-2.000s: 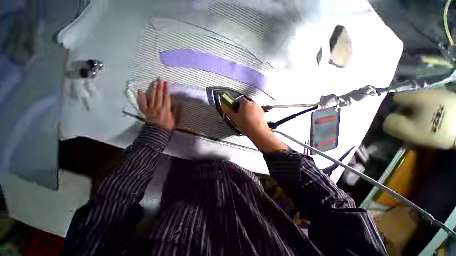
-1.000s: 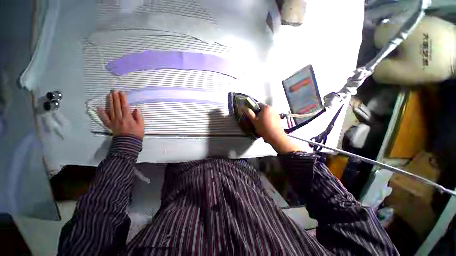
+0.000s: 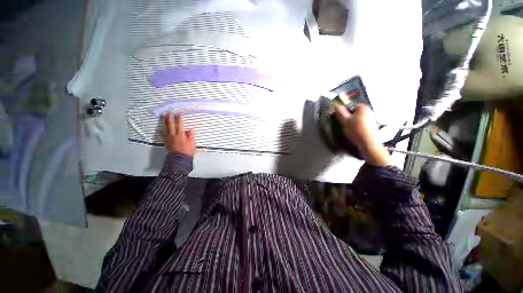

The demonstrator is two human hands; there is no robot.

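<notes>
A lilac arched fabric piece [image 3: 209, 75] lies on the striped pressing base [image 3: 229, 134]. Nearer me lies a second curved piece [image 3: 212, 107], lilac with a paler strip on it. My left hand [image 3: 179, 135] rests flat, fingers apart, its fingertips at the left part of this second piece. My right hand [image 3: 356, 125] grips the dark steam iron [image 3: 331, 123] at the right of the board, by the near-left edge of the iron rest [image 3: 354, 90]. Whether the iron touches the board or rest cannot be told.
Two shiny metal weights [image 3: 96, 107] stand at the board's left. A brown-grey block [image 3: 332, 17] sits at the far edge. The wrapped hose [image 3: 453, 91] and a pale cable [image 3: 459, 162] run off right. A grey table [image 3: 63, 189] with lilac pieces is at left.
My right hand has moved the iron right, off the striped base and over to the iron rest. My left hand has stayed flat near the left end of the nearer piece. The view has shifted.
</notes>
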